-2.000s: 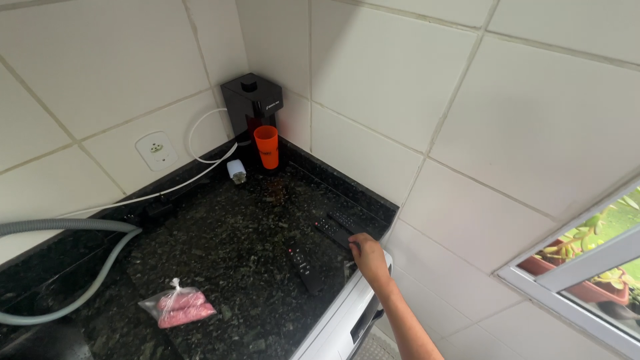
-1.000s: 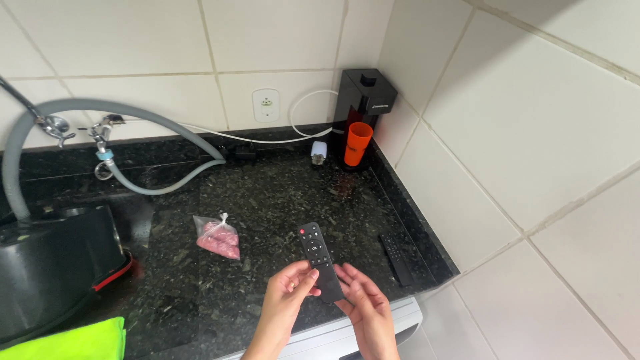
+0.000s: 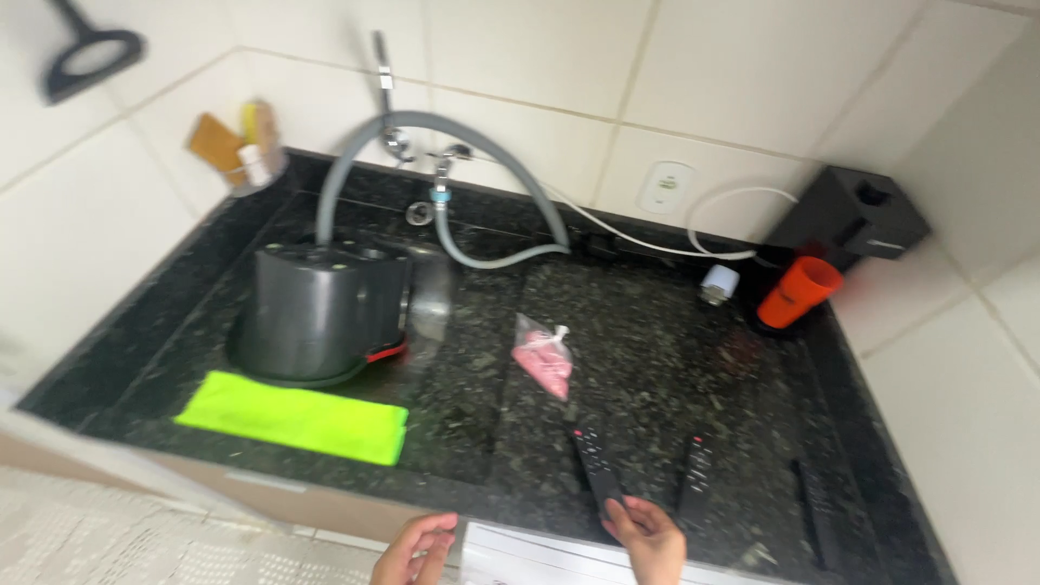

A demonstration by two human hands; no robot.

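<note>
My right hand (image 3: 650, 538) pinches the lower end of a black remote control (image 3: 597, 471), which lies at or just above the dark granite counter (image 3: 455, 422); contact is unclear. Just right of it rests a second black remote (image 3: 695, 479), and a third dark remote (image 3: 815, 512) lies farther right, blurred. My left hand (image 3: 416, 552) is at the counter's front edge, fingers curled and apart, holding nothing visible. Beyond the held remote sits a knotted clear plastic bag with pink contents (image 3: 544, 357).
A dark pot (image 3: 317, 313) stands at the left over the sink, behind a folded neon-green cloth (image 3: 292, 416). A grey hose (image 3: 504, 154) arches behind. At the back right are an orange cup (image 3: 800, 291), a black appliance (image 3: 853, 211) and a white plug-like device (image 3: 719, 284).
The view has swung left. One second ago both hands were at one remote above the counter; now only my right hand holds a remote, and my left hand is apart. Another remote lies beside it.
</note>
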